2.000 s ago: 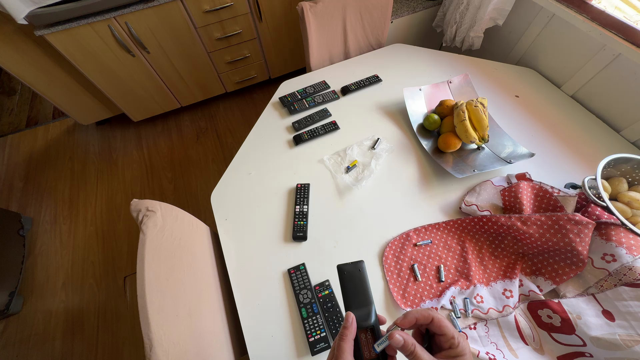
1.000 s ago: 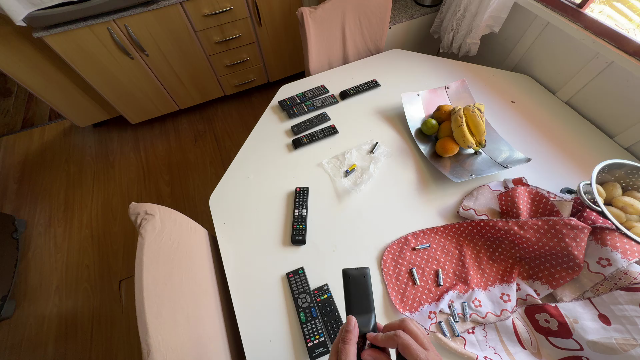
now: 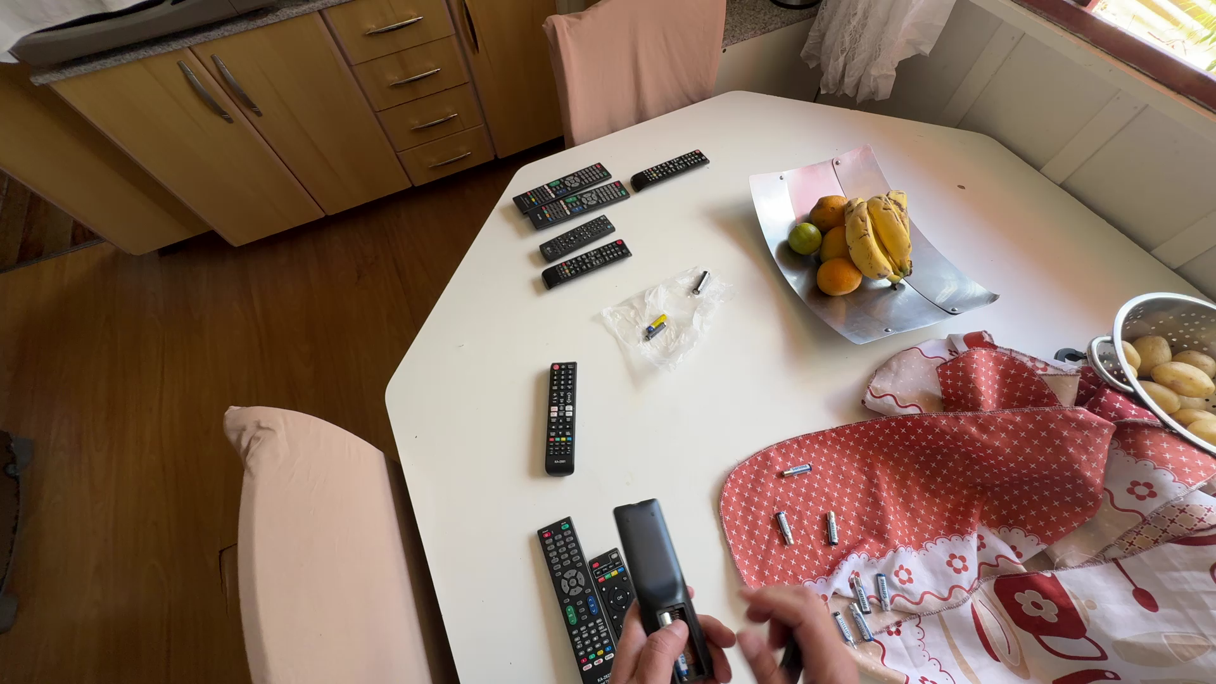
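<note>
My left hand (image 3: pixel 665 654) grips a black remote control (image 3: pixel 650 551), its back turned up and its battery compartment uncovered. Under my left thumb, at least one battery (image 3: pixel 680 663) shows in the compartment. Just right of it is my right hand (image 3: pixel 798 636), blurred, with a dark piece (image 3: pixel 790 657) at its fingers, perhaps the battery cover. Left of the held remote lie a long remote (image 3: pixel 574 594) and a smaller remote (image 3: pixel 613 581), buttons up. Several loose batteries (image 3: pixel 832 528) rest on the red and white patterned cloth (image 3: pixel 912 475) to the right.
Another remote (image 3: pixel 561 418) lies farther up the white table (image 3: pixel 494 380), with several more (image 3: pixel 586 264) near its far left edge. A plastic bag (image 3: pixel 665 347) has batteries on it. A metal fruit tray (image 3: pixel 883 323) and a colander of potatoes (image 3: pixel 1126 323) stand right; a covered chair (image 3: pixel 323 532) is left.
My right hand has moved away from the held remote, which it touched one second ago. The remote's battery compartment now shows uncovered, with a battery in it.
</note>
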